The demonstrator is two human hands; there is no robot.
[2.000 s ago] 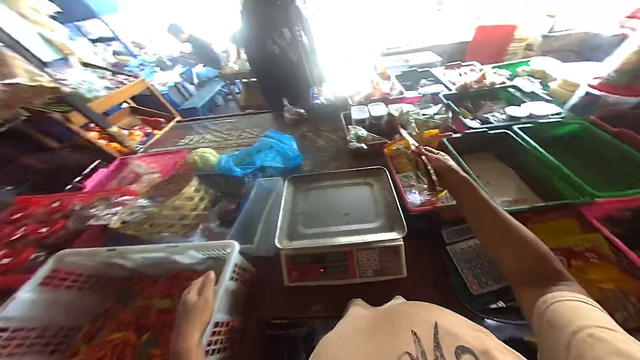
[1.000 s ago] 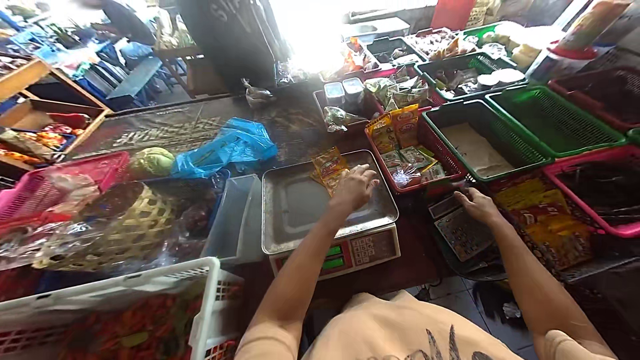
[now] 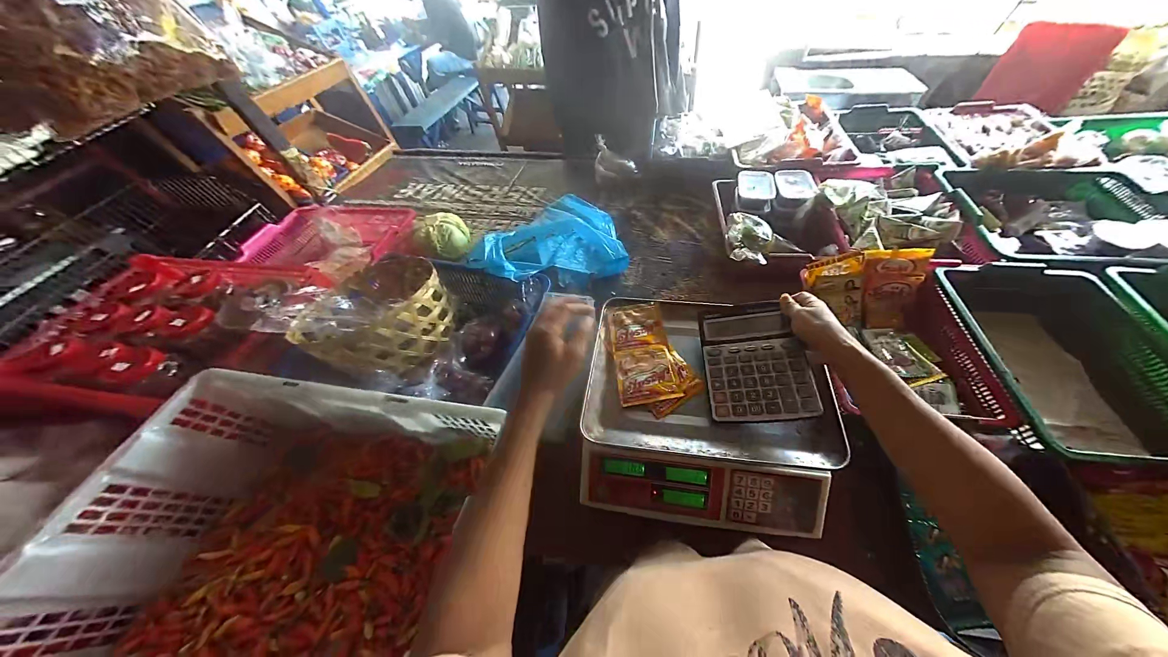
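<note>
My right hand [image 3: 815, 321] grips the top right corner of a desktop calculator [image 3: 761, 372], which lies on the right part of the metal pan [image 3: 716, 442] of a digital scale. Yellow-orange seasoning sachets [image 3: 646, 360] lie on the pan's left part. Green displays are lit on the scale's front [image 3: 680, 484]. My left hand [image 3: 558, 342] is blurred, just left of the pan, over a clear plastic bin [image 3: 538, 388]; whether it touches or holds anything there cannot be told.
A white crate [image 3: 365, 407] of red chillies stands at the lower left. Behind it are a woven bamboo basket [image 3: 424, 315], a cabbage [image 3: 442, 235] and a blue plastic bag [image 3: 557, 239]. Green crates [image 3: 990, 365] and a tray of sachets [image 3: 972, 388] stand at the right. A person in dark clothes [image 3: 598, 82] stands across the table.
The calculator has moved from right of the scale onto its pan, with my right hand on it. My left hand has left the sachets on the pan and moved left.
</note>
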